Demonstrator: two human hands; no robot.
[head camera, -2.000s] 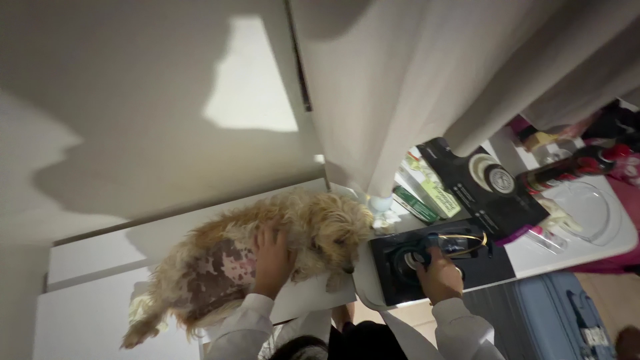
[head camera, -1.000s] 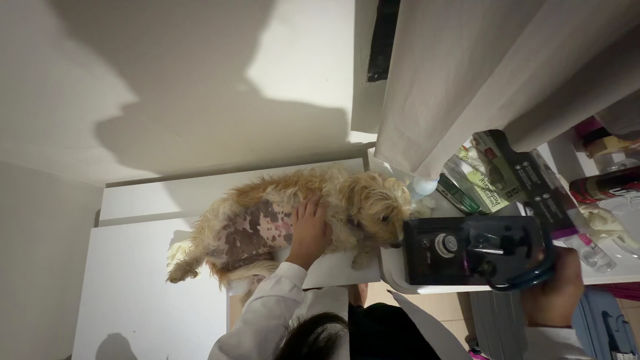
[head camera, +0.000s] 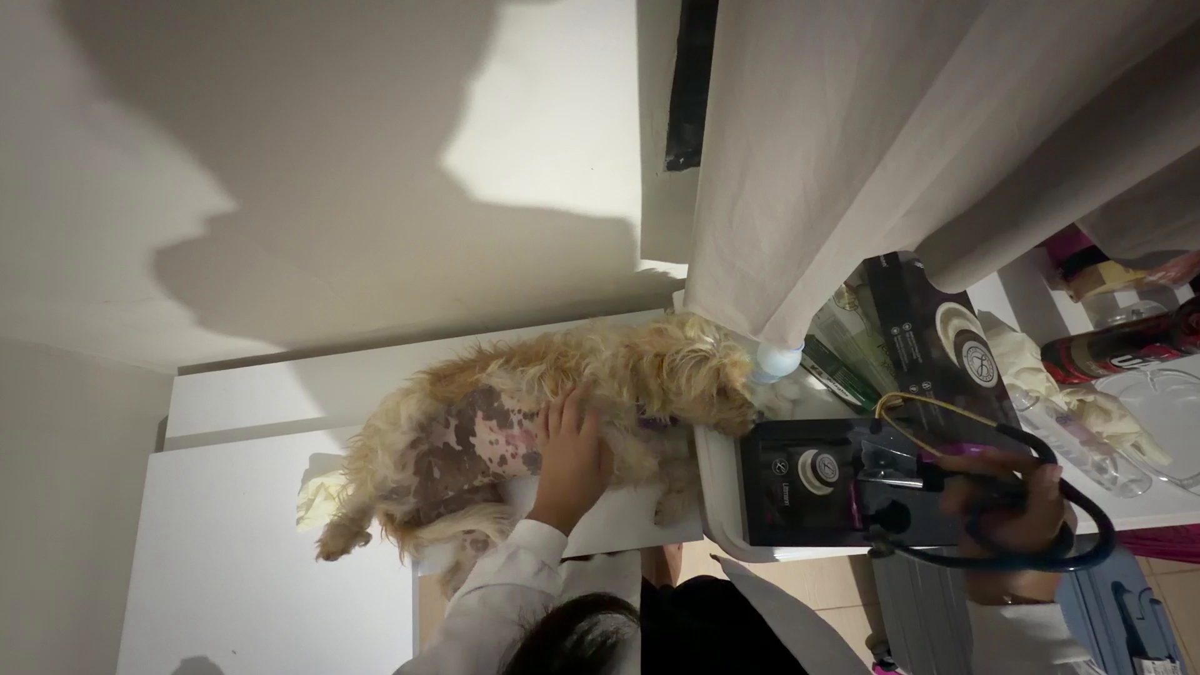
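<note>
A small dog (head camera: 600, 366) with curly tan fur lies on its side on a white tabletop, its mottled belly showing and its head at the right. My left hand (head camera: 574, 459) rests on the dog's chest and belly with the fingers spread slightly. In my right hand (head camera: 1017, 516), which is blurred, is a dark-tubed stethoscope (head camera: 1106, 539); its brass-coloured ear tubes reach up and left. Beneath them lies the stethoscope's black case (head camera: 773, 516), near the dog's muzzle. The chest piece cannot be made out clearly.
Behind the case stand a black printed box (head camera: 923, 347), a green-and-white packet (head camera: 839, 361), crumpled gloves (head camera: 1116, 422) and a clear plastic bottle (head camera: 1087, 450). A beige curtain (head camera: 844, 150) hangs above. A blue suitcase (head camera: 1111, 600) stands below. Crumpled pale material (head camera: 323, 497) lies by the dog's hind paw.
The stethoscope, over the case two seconds ago, is now held at the case's right end with its tubing looped out. My left hand stays on the dog. The view has shifted.
</note>
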